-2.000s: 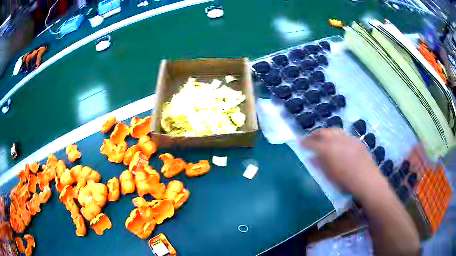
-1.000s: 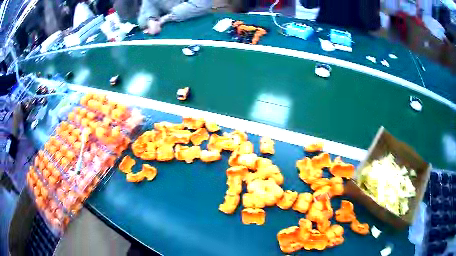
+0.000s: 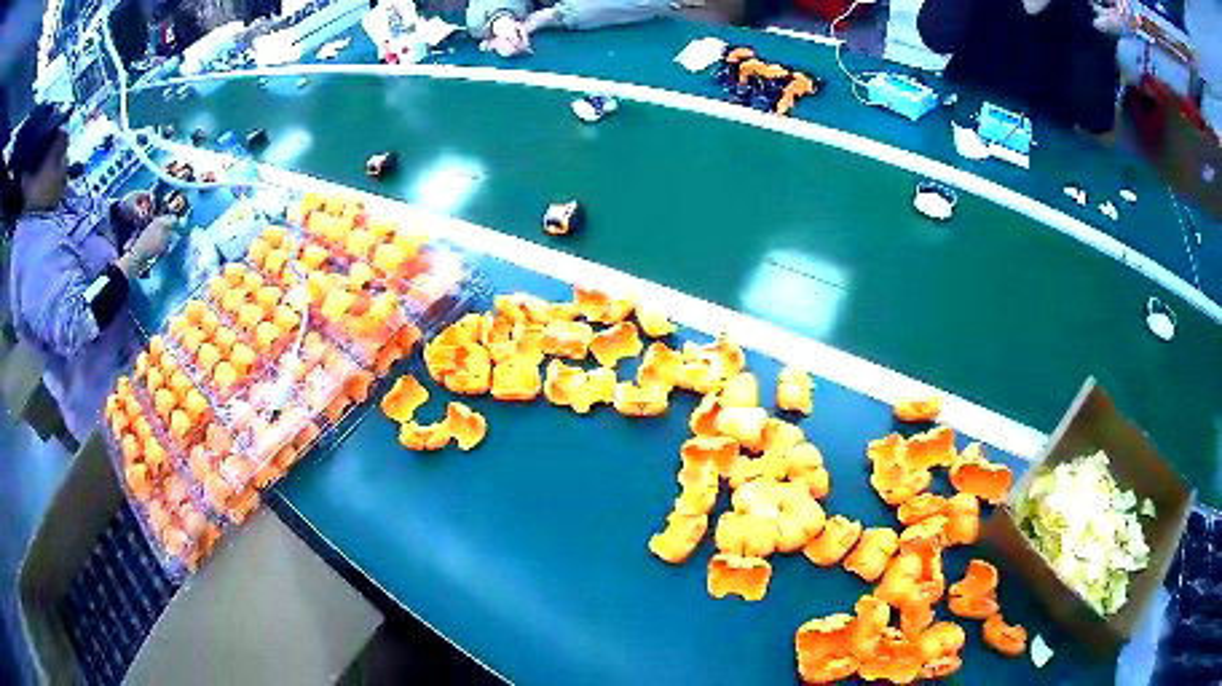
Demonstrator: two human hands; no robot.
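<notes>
Neither of my hands is in the picture. A loose heap of orange housing shells (image 3: 777, 516) lies on the dark green bench (image 3: 536, 536) in front of me, some with their hollow side up. A clear blister tray (image 3: 268, 362) with rows of orange parts lies at the left end of the bench. The open scrap carton (image 3: 1025, 543) stands at the right and holds pale yellow scraps (image 3: 1088, 523). A small white piece (image 3: 1041, 650) lies near the carton.
The green conveyor belt (image 3: 643, 201) runs beyond the white rail (image 3: 603, 275) and carries several spaced units. A person (image 3: 74, 282) works at the far left; others are across the belt. Brown cartons (image 3: 248, 616) stand below the bench at left.
The view has swung left, away from the black parts at right. My hand, seen at right two seconds ago, is out of the picture. The blister tray and the person at left have come into view.
</notes>
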